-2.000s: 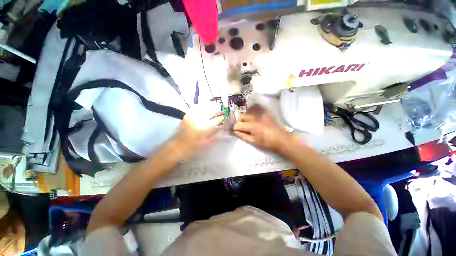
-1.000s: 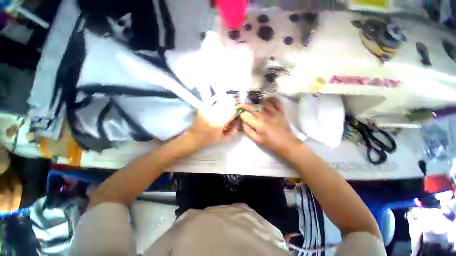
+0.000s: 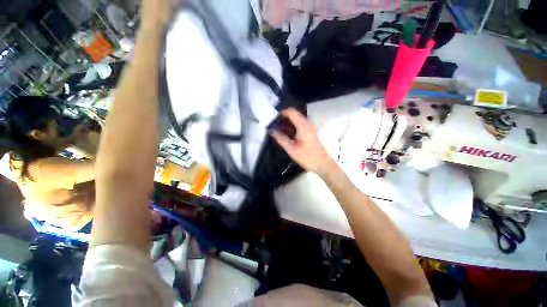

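Note:
The light grey-white garment piece with black bands (image 3: 201, 72) hangs lifted and spread at the left of the table, blurred, its lower part over the front edge. My left arm reaches up beside it; my left hand (image 3: 161, 7) is blurred and cut off by the top edge, so its grip is hidden. My right hand (image 3: 300, 139) is closed on a black part at the garment's right side. The white sewing machine (image 3: 447, 135) with red HIKARI lettering stands right of my right hand. Its needle area has no hand at it.
Black cloth (image 3: 336, 57) is heaped behind. A pink holder (image 3: 408, 72) with tools stands above the machine's left end. A white rounded piece (image 3: 451, 195) and black-handled scissors (image 3: 507, 229) lie under the arm. Another person (image 3: 54, 174) sits at left. An orange edge (image 3: 201, 181) shows beside the garment.
Both hands have left the needle area. The garment has been lifted away to the left, my left arm stretched up and my right hand on its right side. The view has swung left.

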